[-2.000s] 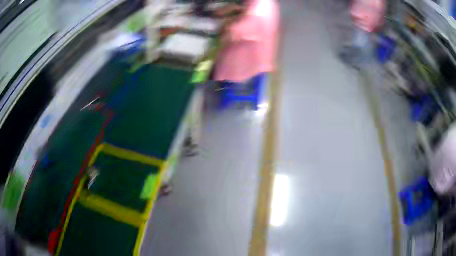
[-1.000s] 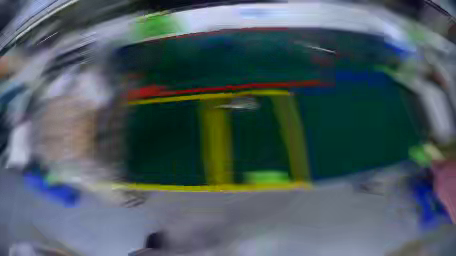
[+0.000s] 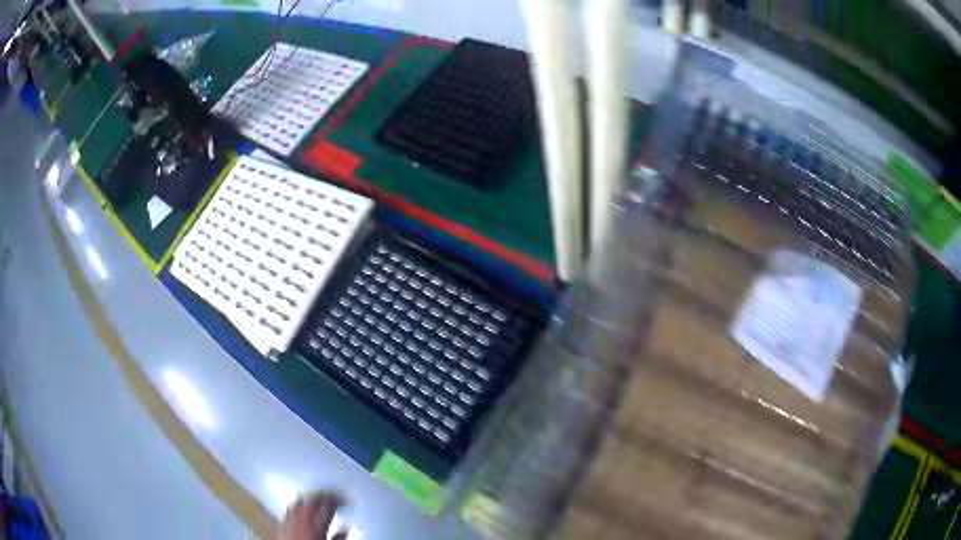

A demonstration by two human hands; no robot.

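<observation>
My left hand (image 3: 311, 517) is small, blurred and cut off at the bottom edge, over the floor beside the bench; whether it holds anything cannot be told. My right hand is not in view. A black parts tray (image 3: 411, 340) with rows of small silvery pieces lies near the bench's front edge. Left of it is a white parts tray (image 3: 269, 248) with rows of dark pieces. A large wrapped block of stacked clear blister trays (image 3: 674, 422) stands on the right, brown and see-through, with a white label (image 3: 801, 322) on it.
Paired cream posts (image 3: 585, 137) rise between the trays and the block. Behind lie another black tray (image 3: 464, 111) and a second white tray (image 3: 290, 95). A dark fixture (image 3: 163, 100) stands at the left. The grey floor (image 3: 137, 316) runs along the bench.
The view has swung from the aisle and a taped green bench section to a bench with trays and the wrapped block. My left hand now shows at the bottom.
</observation>
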